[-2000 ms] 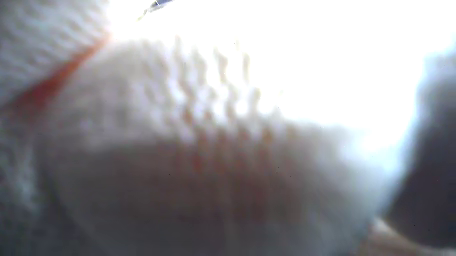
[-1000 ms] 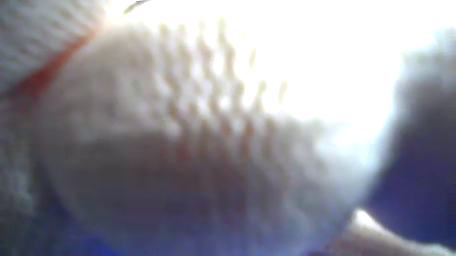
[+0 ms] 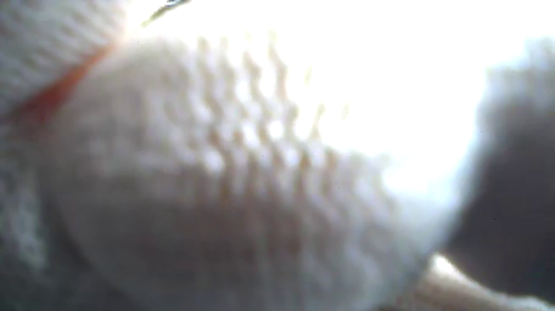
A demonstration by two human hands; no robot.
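Note:
White knit glove fabric [image 3: 243,146] fills most of the view, very close to the camera and blurred. It looks like my left hand [image 3: 243,182] over the lens, though which hand it is cannot be told for sure. A second ribbed glove part [image 3: 55,42] lies at the upper left, with a red-orange gap between the two. Whether the fingers hold anything is hidden. My right hand cannot be made out. No work object can be recognised.
Strong white glare covers the top and upper right. A small dark sliver [image 3: 167,8] shows at the top edge. A dark grey area [image 3: 517,182] lies at the right, with a pale blurred shape [image 3: 462,288] below it. The surroundings are hidden.
The glove has shifted slightly left since the first frame, and the pale shape at the lower right shows more. The blue tint of one second ago is gone.

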